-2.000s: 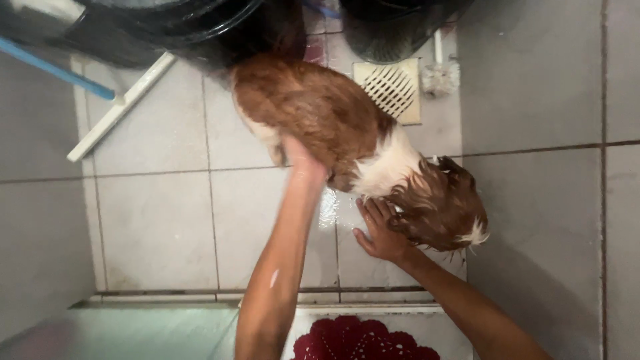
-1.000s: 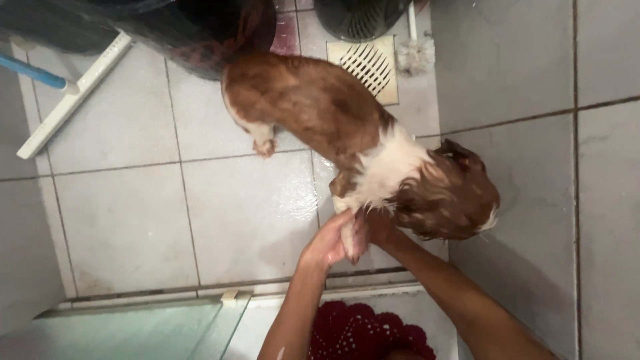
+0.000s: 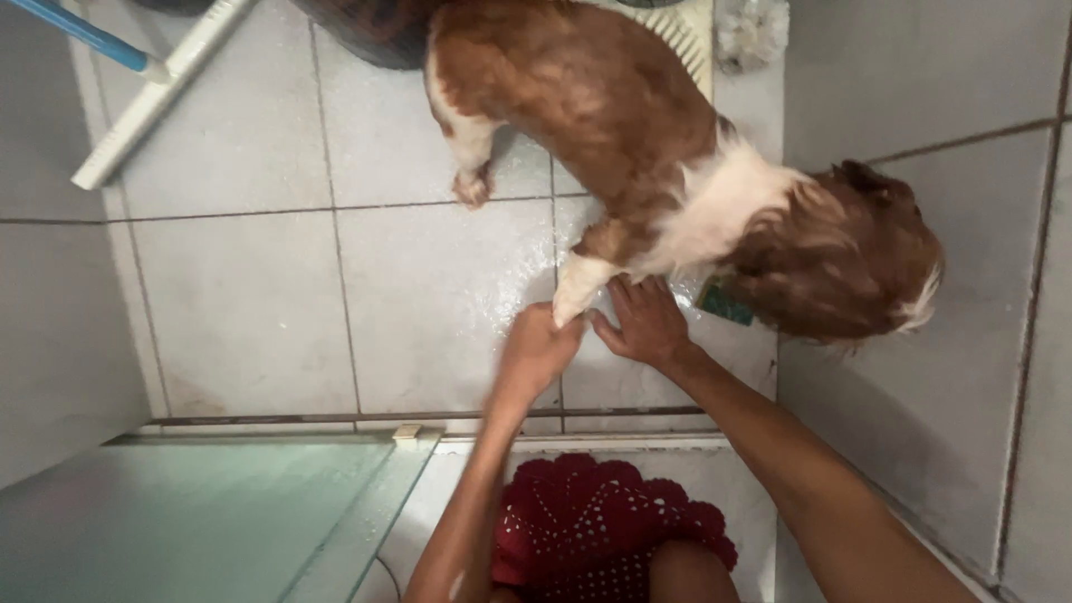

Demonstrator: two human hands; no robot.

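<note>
A wet brown and white dog (image 3: 586,92) stands on the tiled floor, its head (image 3: 846,251) lowered at the right by the wall. My left hand (image 3: 540,343) is closed around the paw end of its white front leg (image 3: 579,285). Close beside it, my right hand (image 3: 645,322) reaches to the white fur under the chest, fingers spread; its fingertips are partly hidden, and I see nothing held in it. A green object (image 3: 725,303), perhaps a soap bar or box, shows on the floor below the dog's head.
A white squeegee (image 3: 159,92) with a blue handle lies at upper left. Behind the dog are a dark bin (image 3: 368,29), a floor drain (image 3: 691,42) and a white brush (image 3: 751,33). A glass panel (image 3: 209,511) and a red crocheted piece (image 3: 603,519) are at the bottom.
My left hand went from the dog's flank to its front leg, first seen there one second ago. My right hand has come off the leg area to the chest side. The view is closer now.
</note>
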